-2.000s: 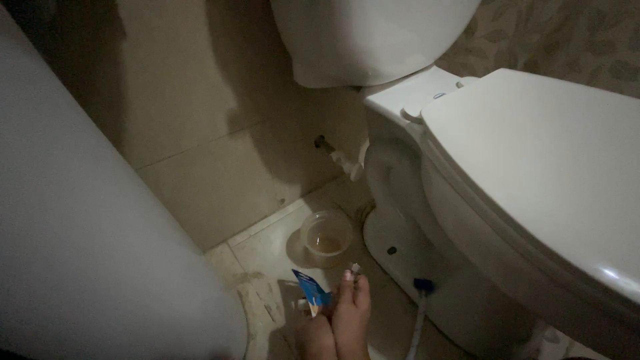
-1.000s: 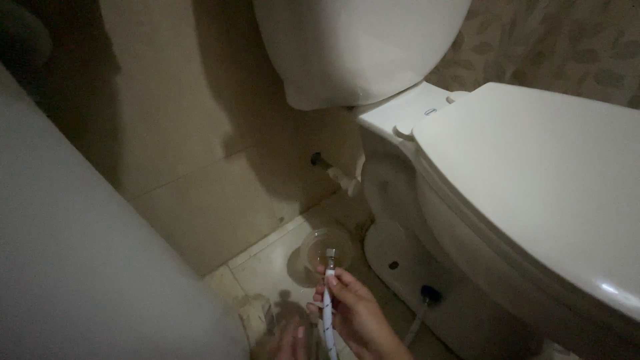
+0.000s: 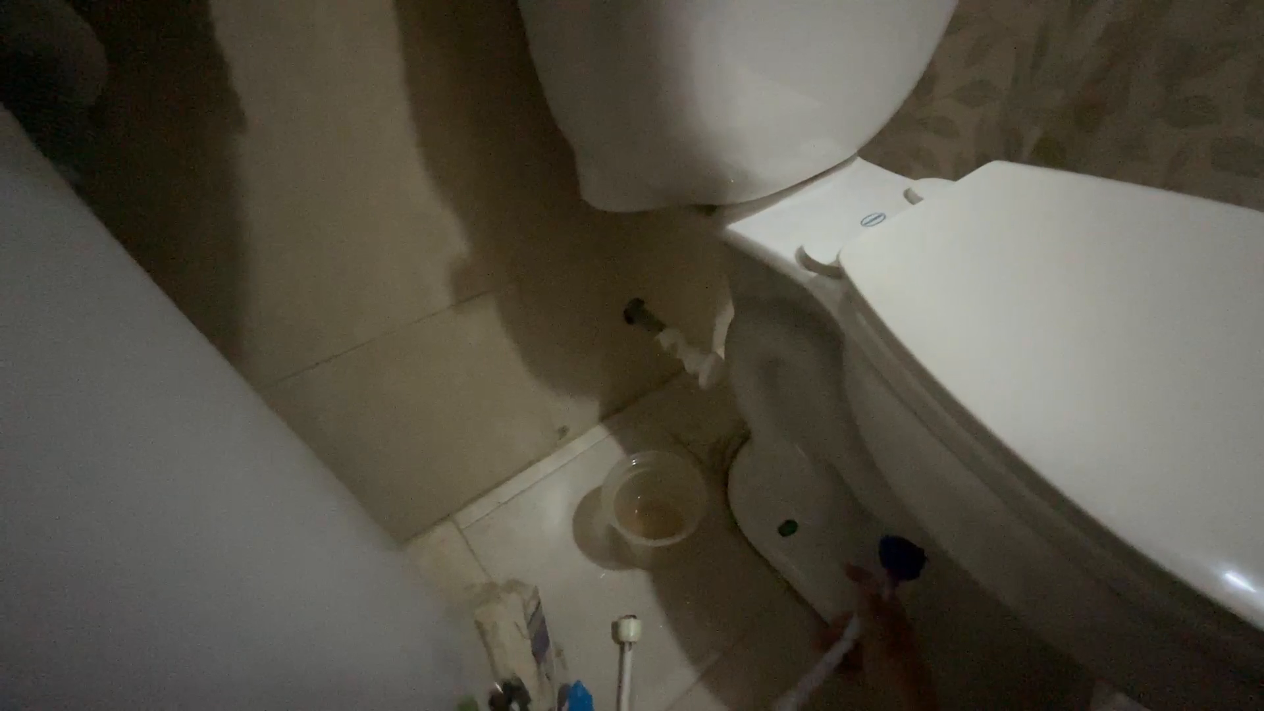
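Note:
Dim and blurred at the lower right, my right hand is closed around a pale flexible hose just below its dark blue end fitting, beside the toilet base. My left hand is out of view. A second thin white hose with a white nut rises from the bottom edge, over the floor. Behind it, a translucent plastic tub holds a little brownish liquid. A wall pipe stub carries a white plastic fitting above the floor.
The white toilet with its lid down fills the right side. A large pale smooth surface takes up the left. A small box and a blue item are at the bottom, near the tiled wall.
My right hand has moved right, from the white hose with a metal-looking tip in front of the tub to the blue-ended hose. My left hand has left the view.

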